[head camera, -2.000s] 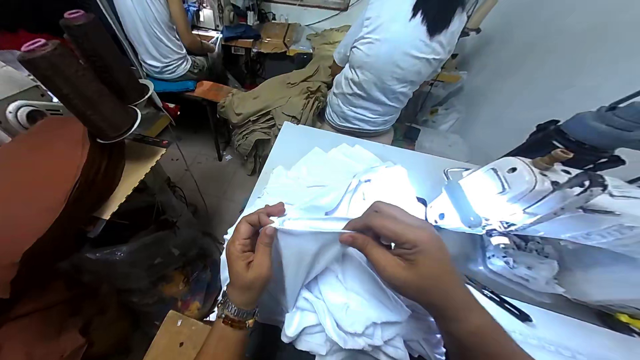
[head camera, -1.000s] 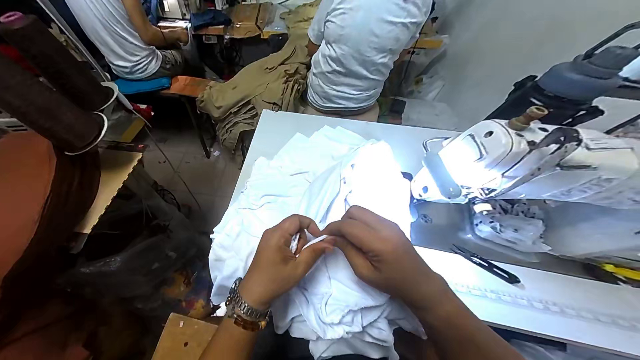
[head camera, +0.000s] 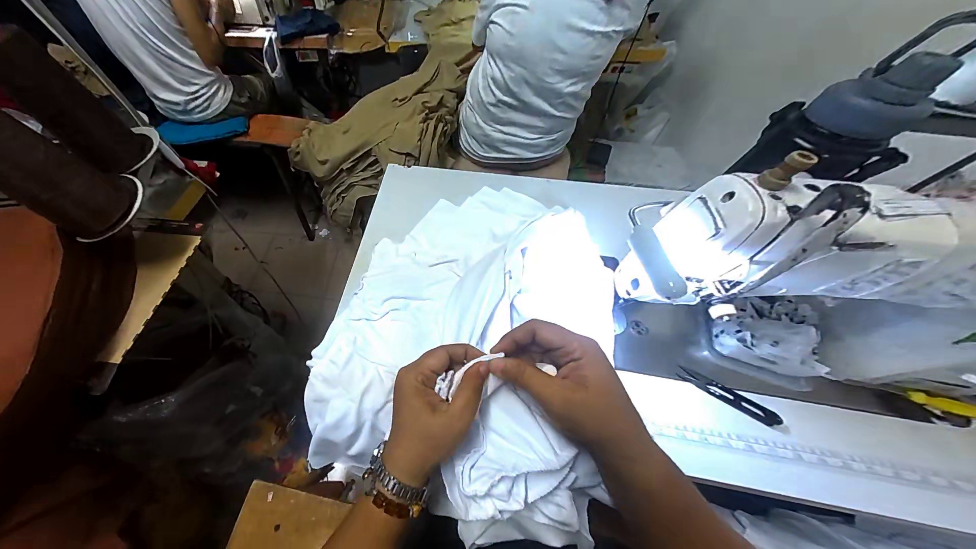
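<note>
White knit fabric (head camera: 427, 267) lies heaped on the sewing table (head camera: 404, 191) and hangs over its near edge. My left hand (head camera: 435, 404) pinches a folded edge of this fabric between thumb and fingers. Close beside it, my right hand (head camera: 564, 381) grips the same edge, fingertips almost touching the left ones. To the right of the heap stands a white sewing machine (head camera: 793, 236) with its lamp lit; glare hides the needle area. Black thread snips (head camera: 730, 396) rest on the table right of my right hand.
Brown thread cones (head camera: 61, 168) stand at left near a cardboard piece (head camera: 152, 290). A wooden box (head camera: 286, 518) is at lower left. Two people sit beyond the table, near piled khaki cloth (head camera: 381, 137). A ruler strip (head camera: 801, 454) runs along the table; a yellow-handled tool (head camera: 942, 402) lies far right.
My hands, earlier apart with a stretch of fabric edge held between them, have come together on a small fold. The view has shifted somewhat.
</note>
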